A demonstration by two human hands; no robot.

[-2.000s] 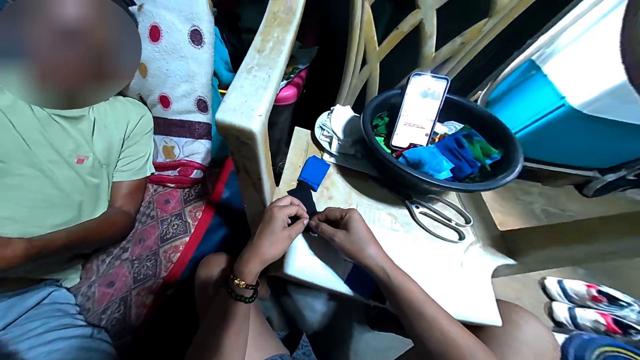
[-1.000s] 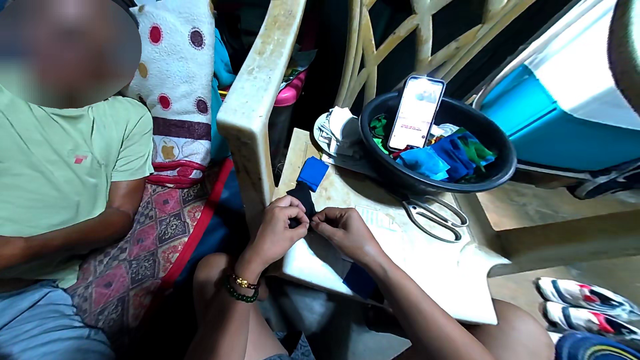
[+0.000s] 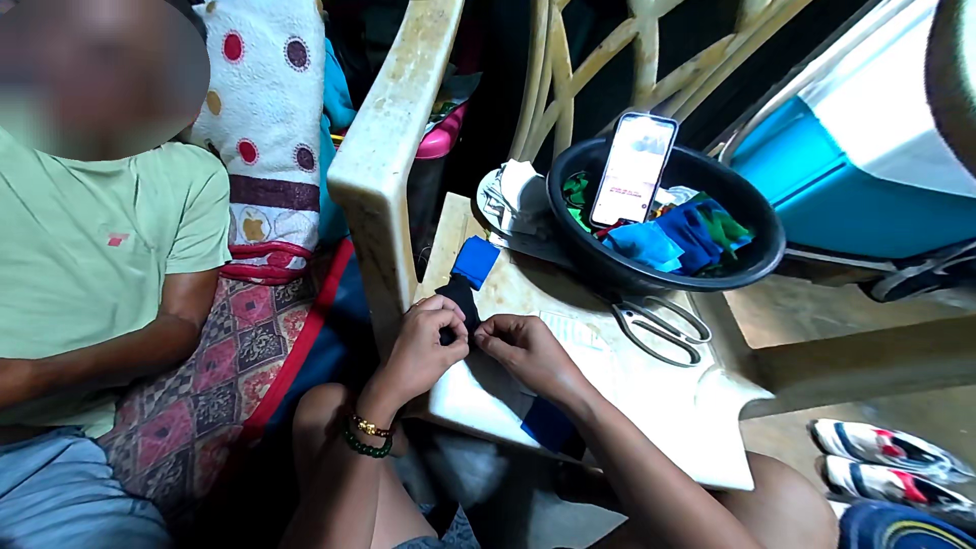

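My left hand point(image 3: 428, 341) pinches a piece of black fabric point(image 3: 458, 300) between thumb and fingers, near the left edge of a white plastic chair's seat point(image 3: 648, 404). Close beside it on the right, my right hand point(image 3: 520, 352) has thumb and forefinger pinched together at the black fabric's edge; whether something thin is between them is too small to tell. A blue fabric piece point(image 3: 476, 261) lies just beyond the black one. Another dark blue piece point(image 3: 547, 424) rests at the seat's front edge, below my right wrist.
Scissors point(image 3: 662, 330) lie beside a black basin point(image 3: 671, 282) holding coloured fabric scraps and an upright smartphone point(image 3: 634, 169). The chair's armrest point(image 3: 393, 114) rises at the left. A person point(image 3: 99, 252) sits further left. A blue and white container point(image 3: 846, 175) and shoes point(image 3: 888, 450) are at the right.
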